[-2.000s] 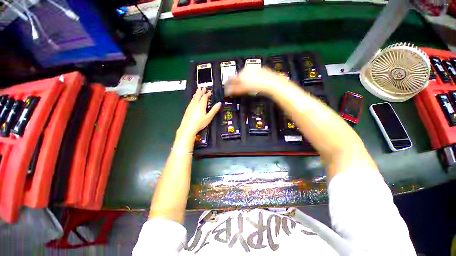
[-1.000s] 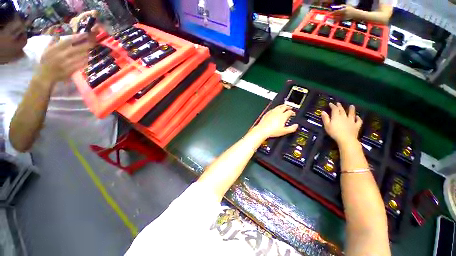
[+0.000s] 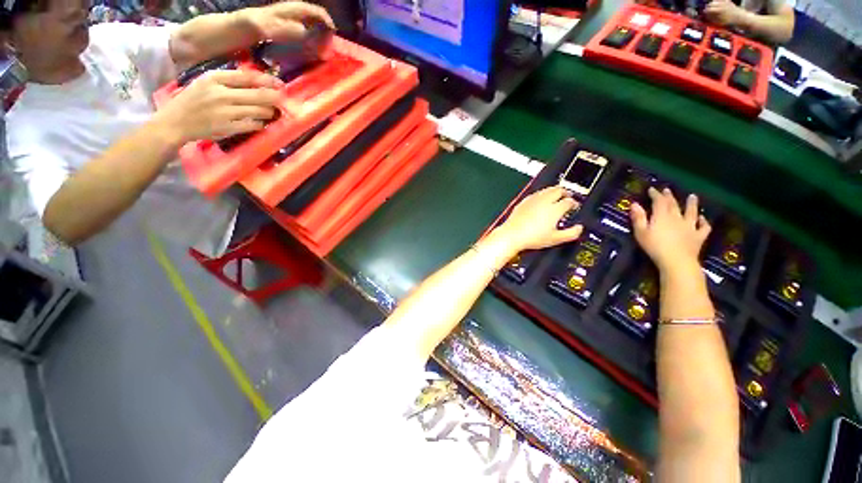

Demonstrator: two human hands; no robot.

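A black foam tray (image 3: 600, 335) with a red underside edge holds several black flip phones with gold emblems. At its far left pocket one flip phone (image 3: 583, 173) is open, its gold-framed screen dark. My left hand (image 3: 541, 219) lies over that phone's keypad half, which it mostly hides; whether it grips is unclear. My right hand (image 3: 671, 229) rests with fingers spread over the upper row, partly hiding a phone there. A closed phone (image 3: 583, 267) lies in the near row between my hands.
Stacked red trays (image 3: 364, 179) stand at left, where another person's hands (image 3: 222, 104) handle phones. A monitor (image 3: 439, 38) stands behind. A red tray of phones (image 3: 680, 52) lies across the bench. A small red phone (image 3: 811, 396) and a smartphone (image 3: 844, 455) lie at right.
The view has turned left since the first frame. My right hand has gone from a blurred reach to resting over the upper row. The other person's hands have lowered onto the stacked tray.
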